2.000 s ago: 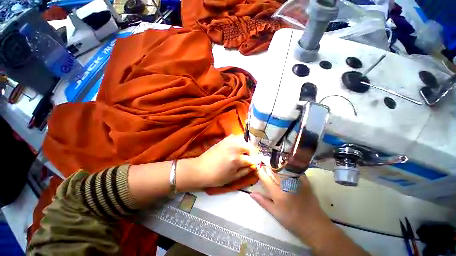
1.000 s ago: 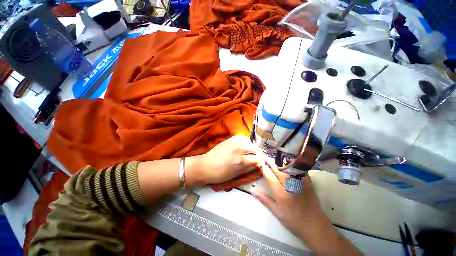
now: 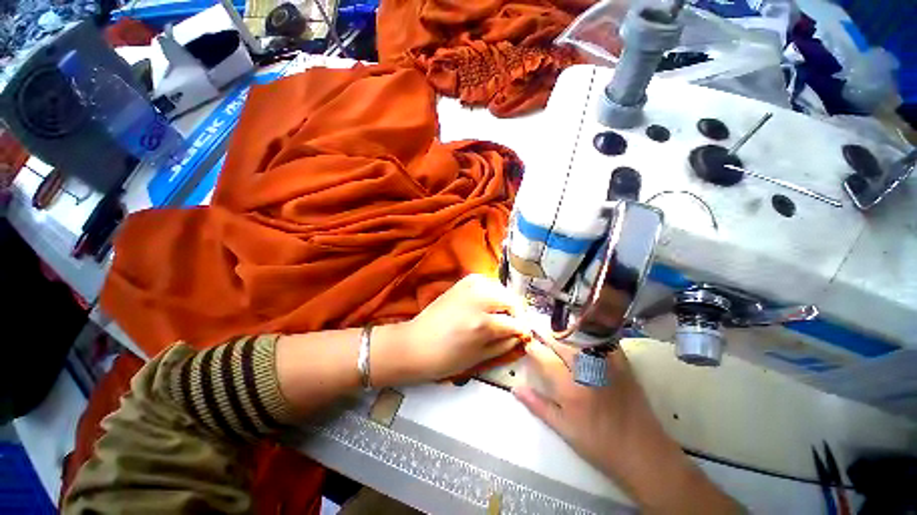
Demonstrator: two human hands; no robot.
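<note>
The rust-orange garment piece [image 3: 332, 211] lies in folds on the table, left of the white lockstitch machine [image 3: 724, 221]. My left hand [image 3: 457, 327] is bare, with a bracelet at the wrist. Its fingers are pinched on the cloth's edge beside the needle area. My right hand [image 3: 578, 392] is below the machine head, its fingertips meeting the left ones near the needle; it is partly hidden by the thread guard [image 3: 628, 267], and its hold is unclear. Lamp glare washes out the needle and presser foot.
A gathered orange bundle [image 3: 493, 60] and a clear plastic bag [image 3: 593, 35] lie behind. A water bottle [image 3: 126, 116] stands at left. The edge ruler [image 3: 422, 468] runs along the front. Slim pointed snips [image 3: 831, 478] lie at lower right.
Both hands stay close to the needle area. A small dark orange bit of edge now shows between the fingertips. The view has shifted slightly.
</note>
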